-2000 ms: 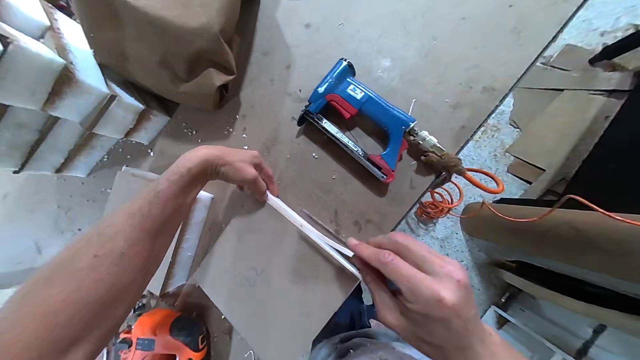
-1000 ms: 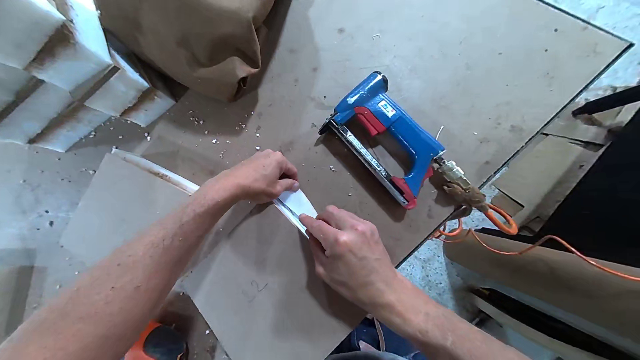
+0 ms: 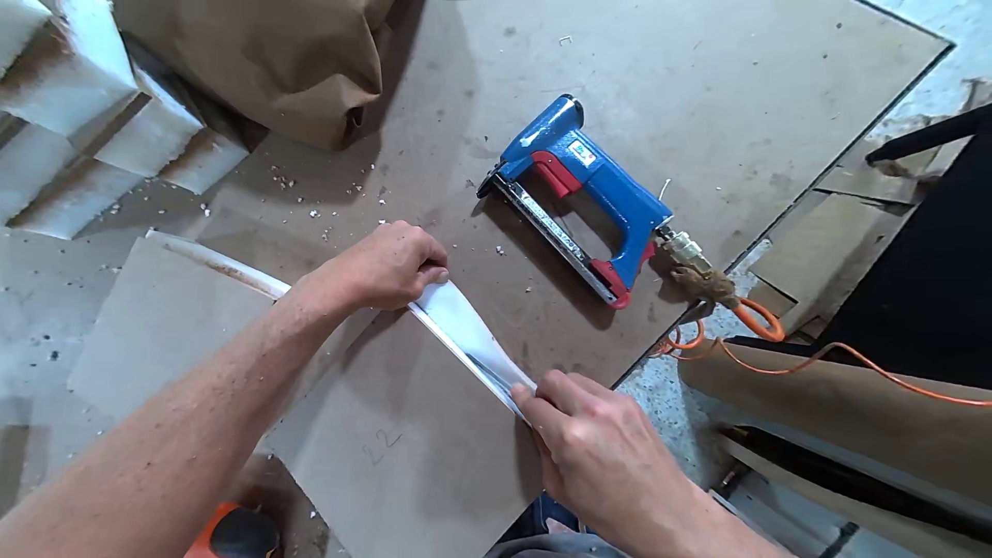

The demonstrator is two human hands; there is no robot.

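Observation:
A thin tan board point(image 3: 387, 465) with pencil marks lies in front of me, a white strip point(image 3: 473, 333) along its far edge. My left hand point(image 3: 387, 267) pinches the strip at its upper left end, the thumb and fingers closed on it. At the lower right end my right hand point(image 3: 597, 442) grips the strip against the board's corner. Between the hands the strip bows away from the edge. Beyond them a blue and red pneumatic stapler point(image 3: 612, 194) lies on its side on the table, touched by neither hand.
White foam blocks point(image 3: 70, 101) are stacked at the upper left beside a brown paper-like bundle point(image 3: 271, 62). Another board point(image 3: 178, 325) with a white edge lies left. An orange air hose point(image 3: 837, 349) runs off right. An orange and black tool point(image 3: 240, 535) sits at the bottom. Crumbs dot the table point(image 3: 697, 93).
Two seconds ago the strip stood up narrow between my hands; now its white face is spread wider beyond the board's edge. Both hands still hold it. The view has shifted.

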